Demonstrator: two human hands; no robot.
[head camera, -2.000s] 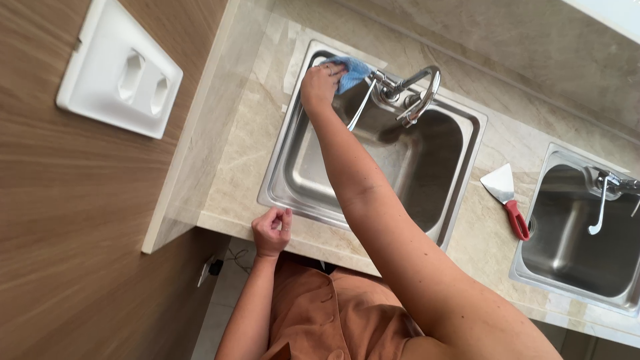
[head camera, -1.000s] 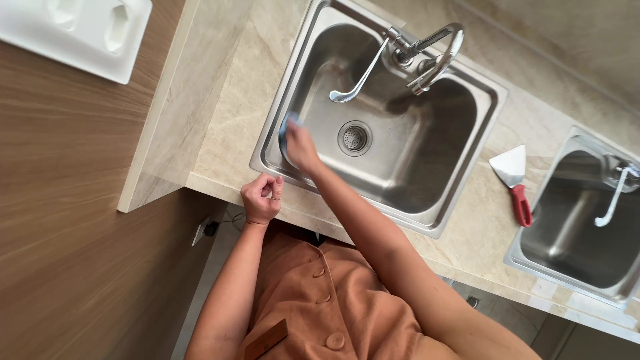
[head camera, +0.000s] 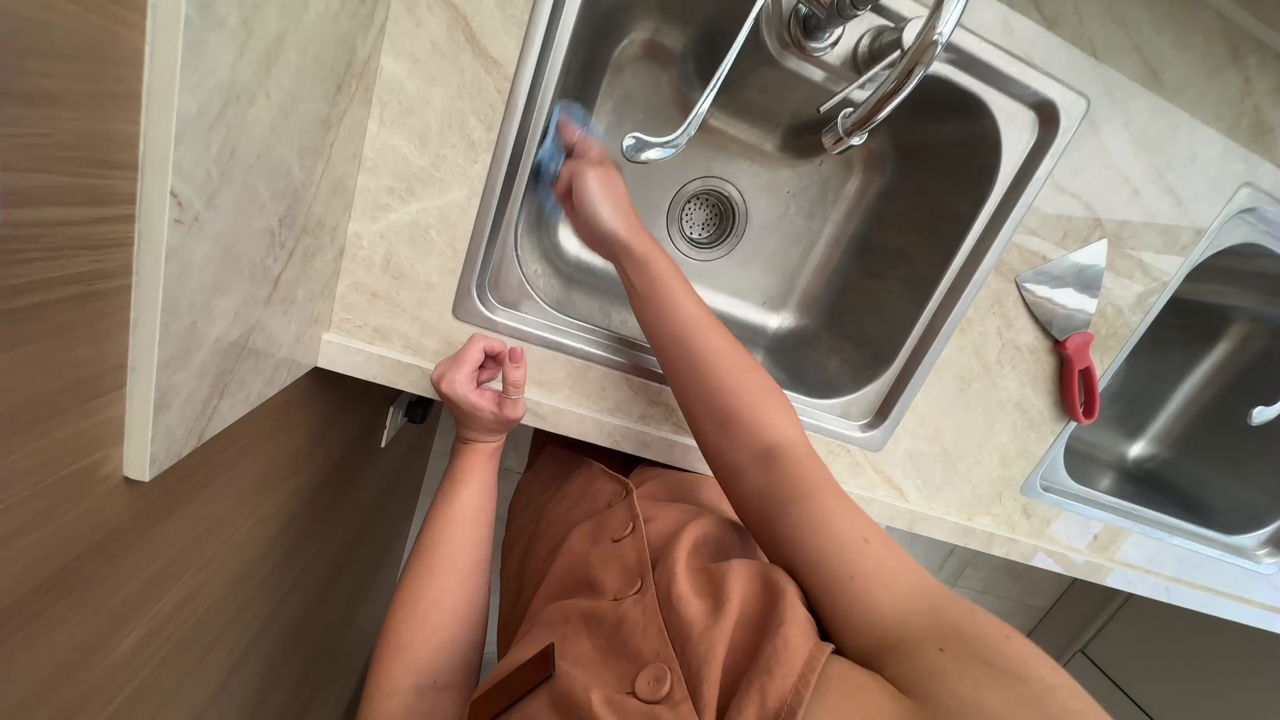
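My right hand (head camera: 592, 190), slightly blurred, presses a blue cloth (head camera: 556, 160) on the left inner wall of the stainless steel sink (head camera: 900, 400), close under the rim. The chrome lever handle (head camera: 668, 146) of the faucet ends just right of that hand, and the curved spout (head camera: 905, 75) hangs over the basin. Below the hand, to the right, lies the round drain strainer (head camera: 706, 218). My left hand (head camera: 482, 388) is at the front edge of the stone countertop (head camera: 410, 215), fingers curled and holding nothing that I can see.
A putty knife with a red handle (head camera: 1079, 378) lies on the counter between the two sinks, its handle by the rim of the second steel sink (head camera: 1050, 480). An upright stone side panel (head camera: 250, 220) and a wood-grain surface (head camera: 70, 300) bound the left side.
My right hand with the blue cloth has gone from beside the faucet base to the sink's front left, then back up along the left wall. My left hand stays at the counter's front edge.
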